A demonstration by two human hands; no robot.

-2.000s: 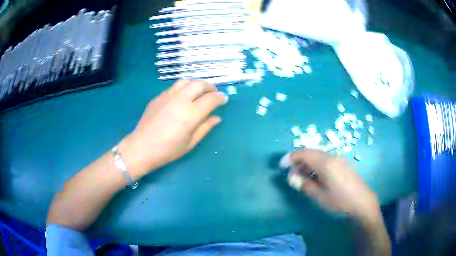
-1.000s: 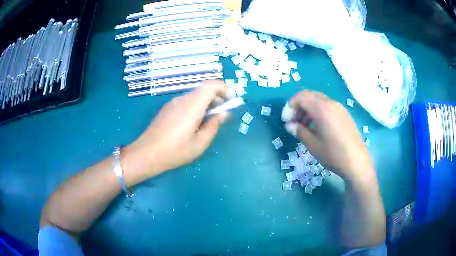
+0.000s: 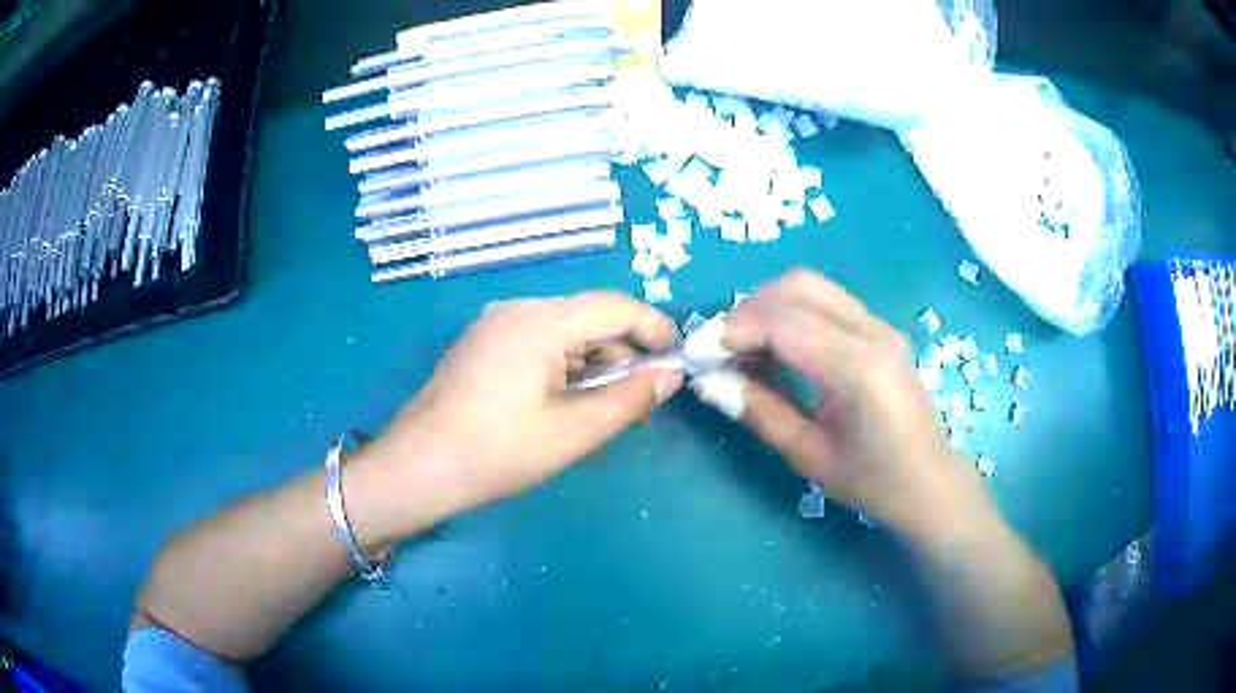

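My left hand (image 3: 542, 379) is closed around a silvery metal shaft (image 3: 610, 374), whose end points right at the middle of the bench. My right hand (image 3: 827, 393), with white coverings on thumb and index fingertip, meets that end with its fingertips. Whether a small square piece is between the fingertips is hidden and blurred. Loose whitish square pieces (image 3: 739, 190) lie in a pile beyond my hands. More squares (image 3: 969, 372) lie to the right, partly behind my right hand.
A ladder-like row of silvery shafts (image 3: 508, 169) lies beyond my left hand, with a yellow card (image 3: 637, 30) at its top right. A black tray (image 3: 228, 251) of shafts is at left. A clear bag (image 3: 1037, 203) lies beyond right, a blue tray (image 3: 1168, 447) at far right.
My left hand first reached the row's lower edge, then came away with a shaft towards the middle. My right hand moved from the near squares up and left to meet it.
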